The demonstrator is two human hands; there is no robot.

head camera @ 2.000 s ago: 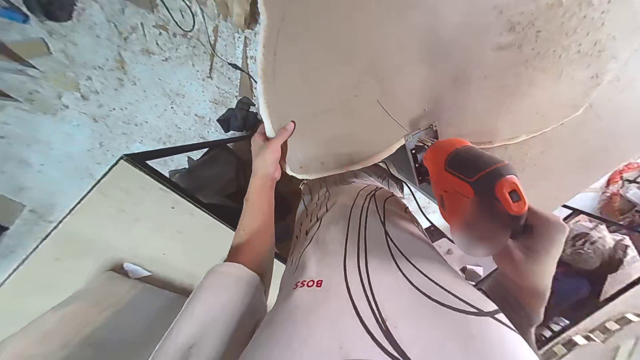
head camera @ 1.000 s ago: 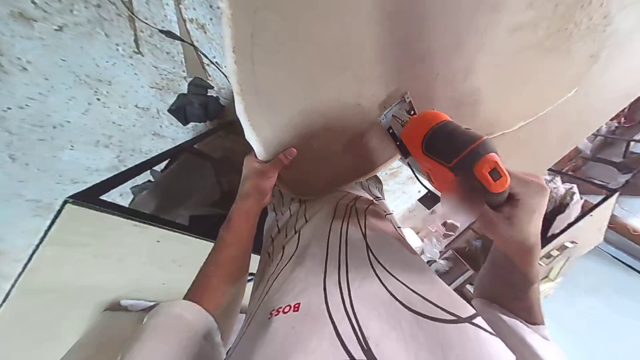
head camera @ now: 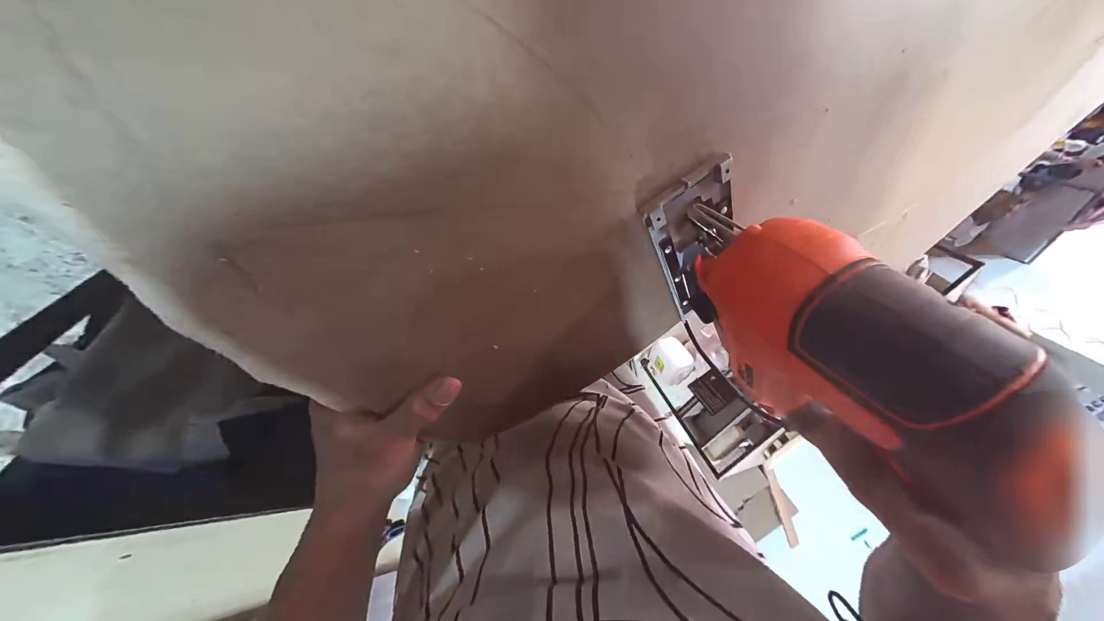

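Note:
A large pale sheet (head camera: 388, 172), perhaps plywood, fills the upper part of the head view and has a curved cut edge. At its near edge my left hand (head camera: 375, 440) grips it, thumb on top, fingers hidden below. On the right, my right hand (head camera: 888, 500) is wrapped around an orange and black jigsaw (head camera: 897, 336), partly hidden behind the tool's body. The jigsaw's metal base plate (head camera: 690, 237) rests on the sheet near its edge. Its blade cannot be made out.
Below the sheet at left stands a black-framed table with a pale panel (head camera: 155, 561) and grey material (head camera: 129, 388) beside it. Under the jigsaw, a white container (head camera: 671, 360) and shelving (head camera: 724, 423) show. A black cable runs below the tool. Clutter lies at the far right.
The view has come much closer to the sheet and the jigsaw. Both hands keep their holds. The cut line seen right of the jigsaw earlier is now mostly out of sight.

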